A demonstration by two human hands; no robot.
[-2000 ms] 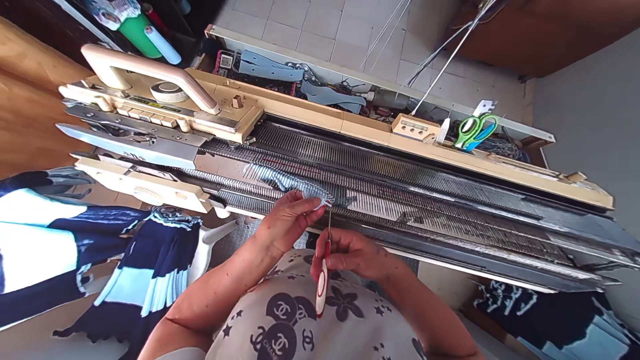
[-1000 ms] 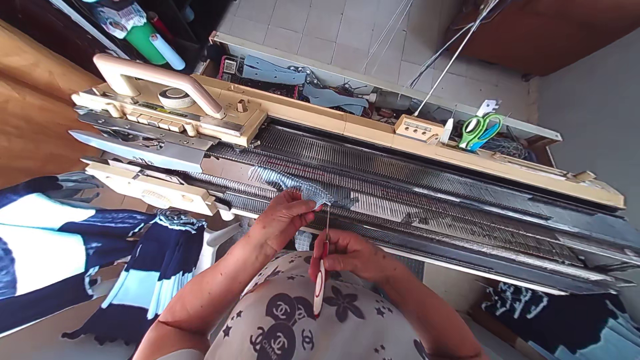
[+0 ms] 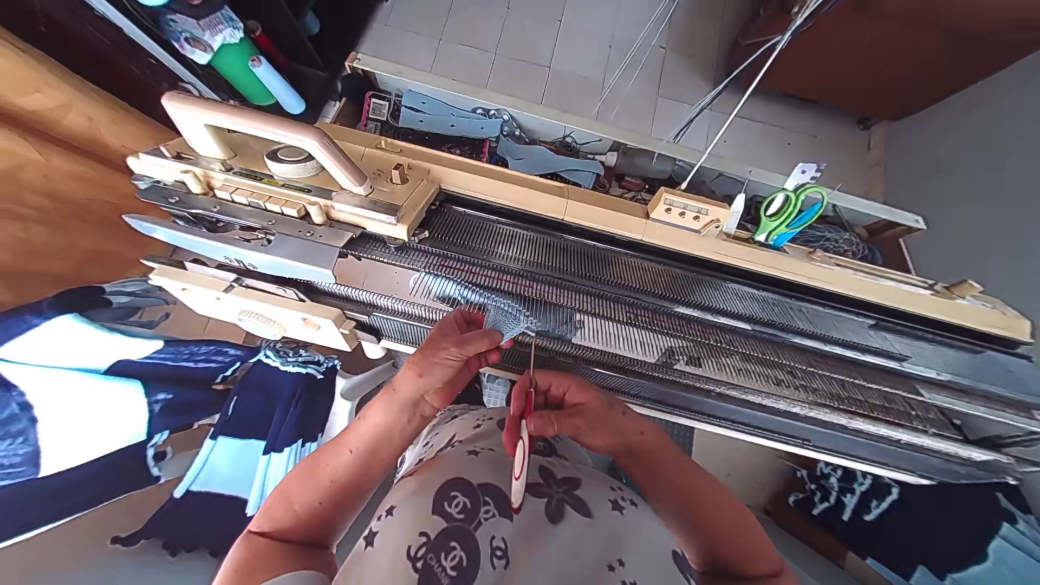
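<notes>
Over the front needle bed of a knitting machine (image 3: 691,366), my left hand (image 3: 463,349) pinches the edge of light blue-grey knitted fabric (image 3: 505,315) between thumb and fingers. The fabric runs up and left into the gap between the two beds. Just right of it, my right hand (image 3: 565,410) grips a red and white handled tool (image 3: 521,467) with a thin metal shaft, which points up at the fabric's corner. Whether the tip touches a stitch is too small to tell.
The main carriage (image 3: 284,175) and the front carriage (image 3: 252,307) stand at the left end. Green-handled scissors (image 3: 784,213) stand at the back right. Navy and light blue knit pieces (image 3: 236,439) hang at the left; more dark knitwear (image 3: 918,520) lies at the lower right.
My left hand stays on the fabric and the tool stays in my right hand. Both hands have shifted only slightly.
</notes>
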